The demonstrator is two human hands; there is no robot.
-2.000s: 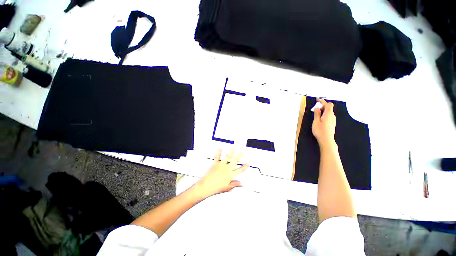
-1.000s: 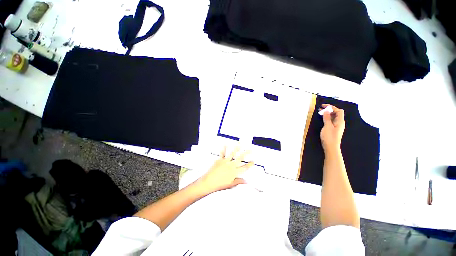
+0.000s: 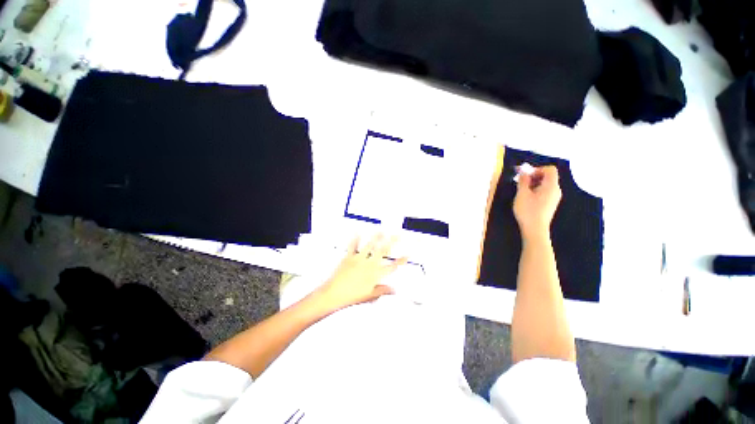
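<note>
A white marking template (image 3: 414,186) with slots, cut-out windows and a yellow-tan edge lies over a black cut panel (image 3: 571,240). The panel shows through the slots and to the right of the edge. My left hand (image 3: 364,269) lies flat with spread fingers on the template's near edge and holds nothing. My right hand (image 3: 538,199) is over the panel, just right of the tan edge. It pinches a small whitish piece of tailor's chalk (image 3: 524,171) between its fingertips. A pile of marked panels (image 3: 182,161) lies left of the template, with a faint pale line on top.
A thick dark stack of cut panels (image 3: 472,50) lies behind the template, with a dark bundle (image 3: 639,74) at its right. A fabric strip (image 3: 190,37) and a dark bottle (image 3: 37,101) are at left. A reddish-brown tool (image 3: 686,296) and black cylinder (image 3: 734,265) are at right.
The camera view has shifted. My right hand, with the chalk, has moved slightly towards me beside the tan edge since the oldest frame. My left hand stays flat on the template.
</note>
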